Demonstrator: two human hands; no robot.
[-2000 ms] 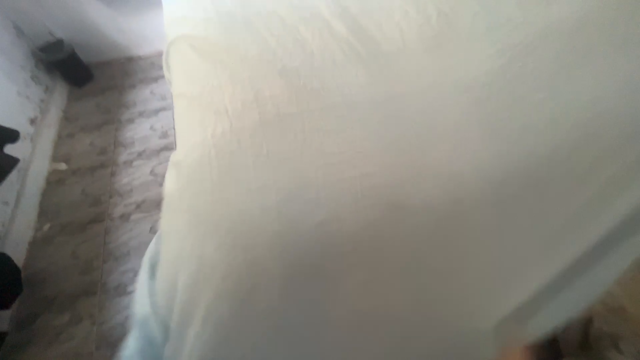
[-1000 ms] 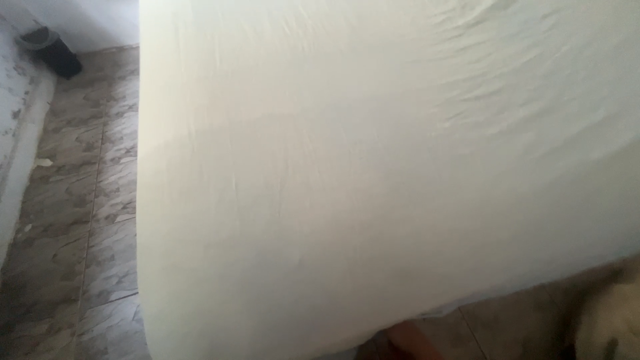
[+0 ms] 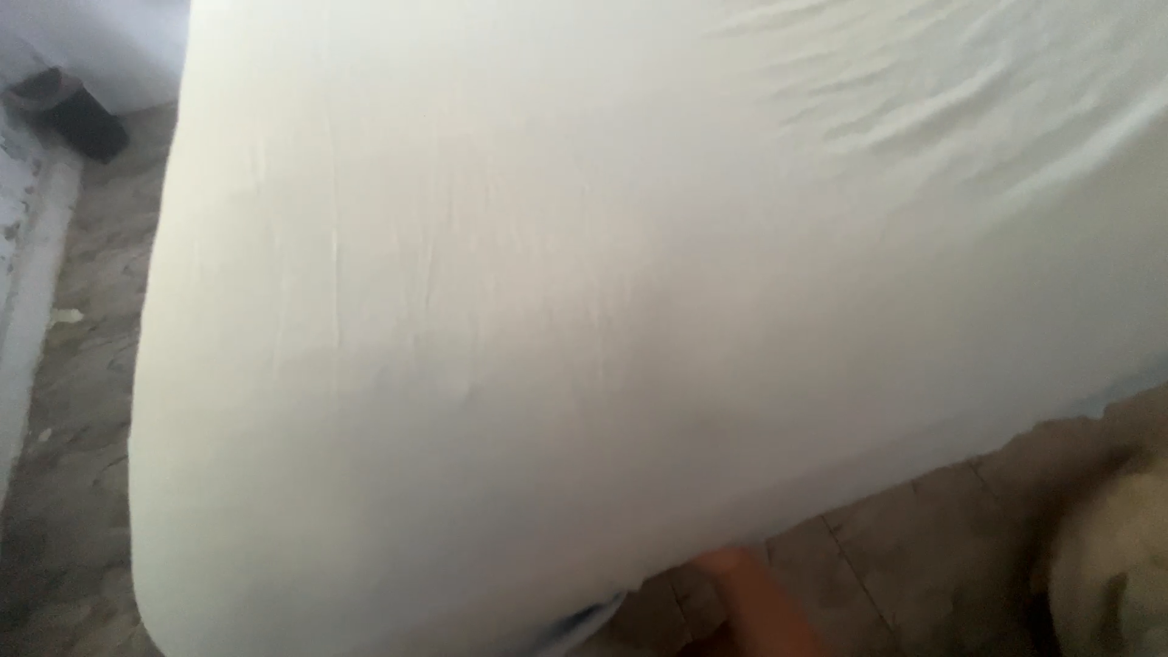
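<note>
A pale, cream-coloured fitted sheet (image 3: 511,301) covers a mattress that fills most of the view. Its surface is mostly smooth, with folds at the upper right and faint creases at the left centre. My right hand (image 3: 725,561) is at the sheet's lower edge, right of centre, blurred; its fingers are hidden by the edge, so I cannot tell if they grip the cloth. Beside it, a dark blue patch (image 3: 584,620) shows under the edge. My left hand is out of view.
A dark bin (image 3: 82,119) stands by the wall at the upper left. Tiled floor (image 3: 82,392) runs along the mattress's left side and shows again at the lower right. A light, blurred, cloth-like thing (image 3: 1113,547) is at the lower right edge.
The mattress's lower left corner, draped loosely with bluish cloth showing two seconds ago, is now covered by the pale sheet. More of my right hand and forearm shows at the lower edge.
</note>
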